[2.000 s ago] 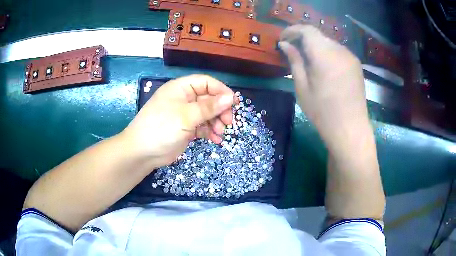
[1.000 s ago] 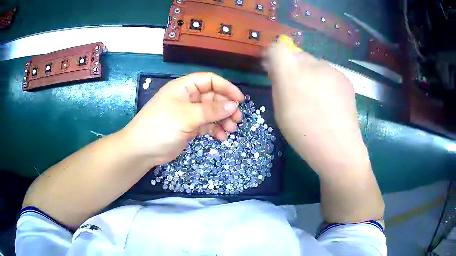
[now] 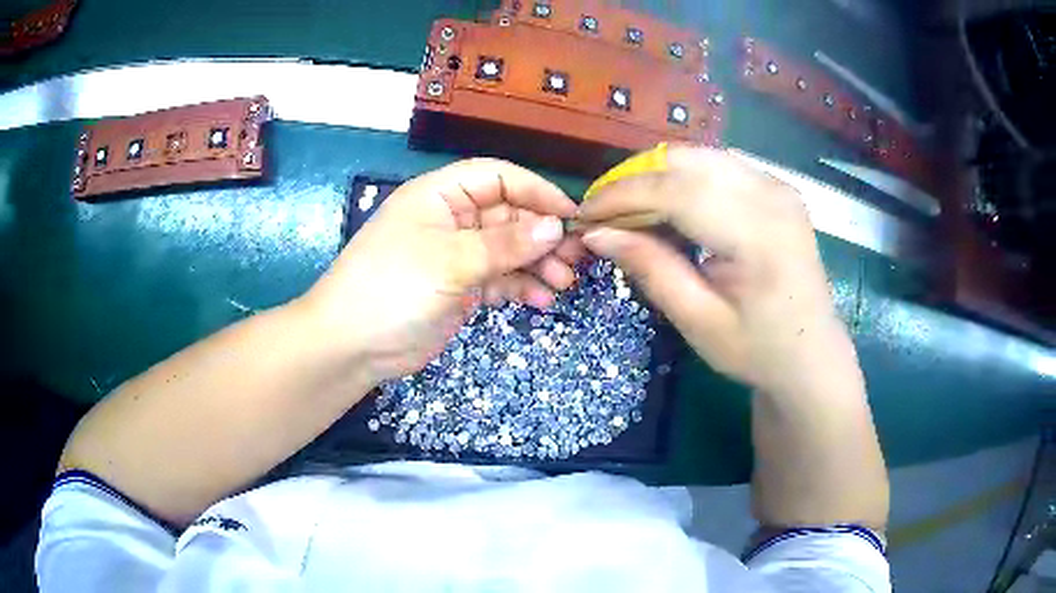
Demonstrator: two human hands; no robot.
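My left hand [image 3: 446,261] is over the black parts tray [image 3: 660,405], thumb and index pinched; a small dark bit shows at the fingertips, probably a disc. My right hand [image 3: 724,249] holds the yellow pick-up tool [image 3: 631,170], its fingertips meeting those of my left hand. The tool's tip is hidden by fingers. Loose silver-white discs [image 3: 521,388] are heaped in the tray below. Behind the tray stands a thick reddish-brown stack of fixture plates [image 3: 521,130]. The four pockets on its top plate show bright centres.
A single fixture plate [image 3: 174,174] lies at the left on the green bench. More plates [image 3: 811,102] lie behind the stack and to the right. A white strip [image 3: 336,99] crosses the bench. Two or so pale discs [image 3: 368,197] sit in the tray's far left corner.
My right hand has come back from the stack's right end to my left fingertips, uncovering the fourth pocket. The view has shifted slightly. My left hand stays over the tray.
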